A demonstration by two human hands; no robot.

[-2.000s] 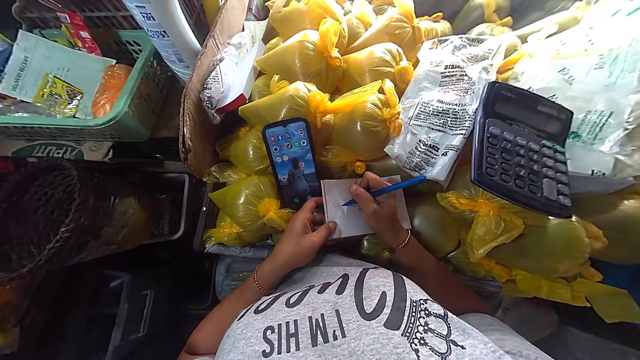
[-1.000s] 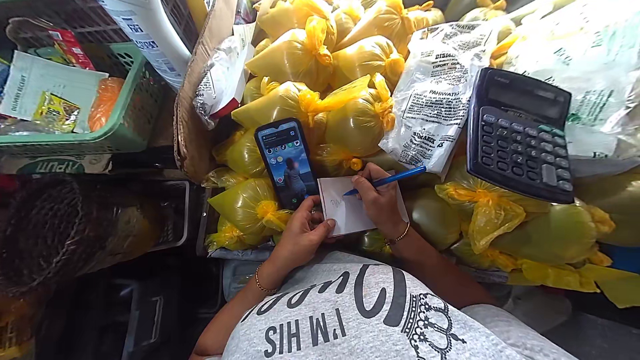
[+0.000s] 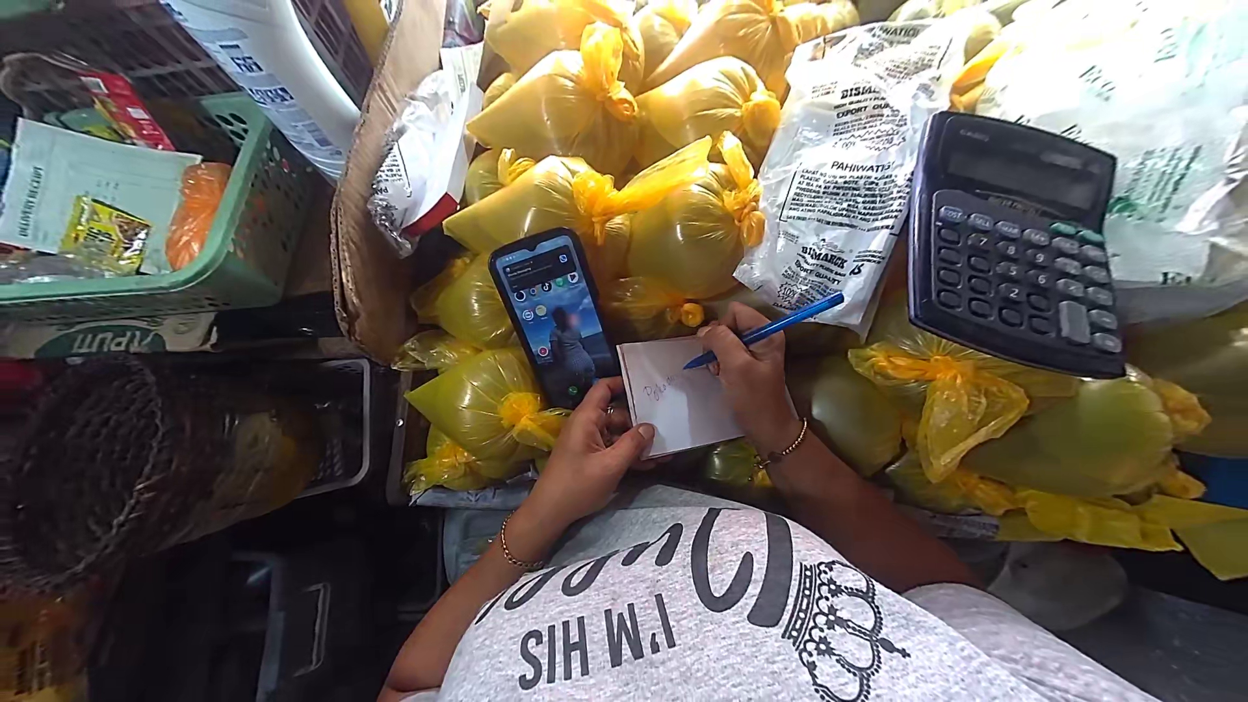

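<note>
My left hand (image 3: 597, 444) grips the lower left corner of a small white notepad (image 3: 673, 414), its thumb on the page. In my right hand (image 3: 749, 375) is a blue pen (image 3: 795, 320), its tip on the page beside some handwriting. A smartphone (image 3: 556, 327) with its screen lit leans on tied yellow plastic bags (image 3: 546, 200), just left of the pad; its lower end is close to my left fingers. To the right, a dark desk calculator (image 3: 1014, 244) lies on more bags, next to a printed white plastic bag (image 3: 843, 175).
A cardboard edge (image 3: 375, 195) borders the bags on the left. Beyond it are a green plastic basket (image 3: 249, 224) with packets and paper, a white jug (image 3: 278, 83), a dark woven basket (image 3: 83, 468) and a dark crate (image 3: 356, 429). A white plastic sheet (image 3: 1150, 117) covers bags at upper right.
Short handwriting shows on the page now. The pen tip has moved right along the page from where it was one second ago. My left hand keeps its hold on the pad.
</note>
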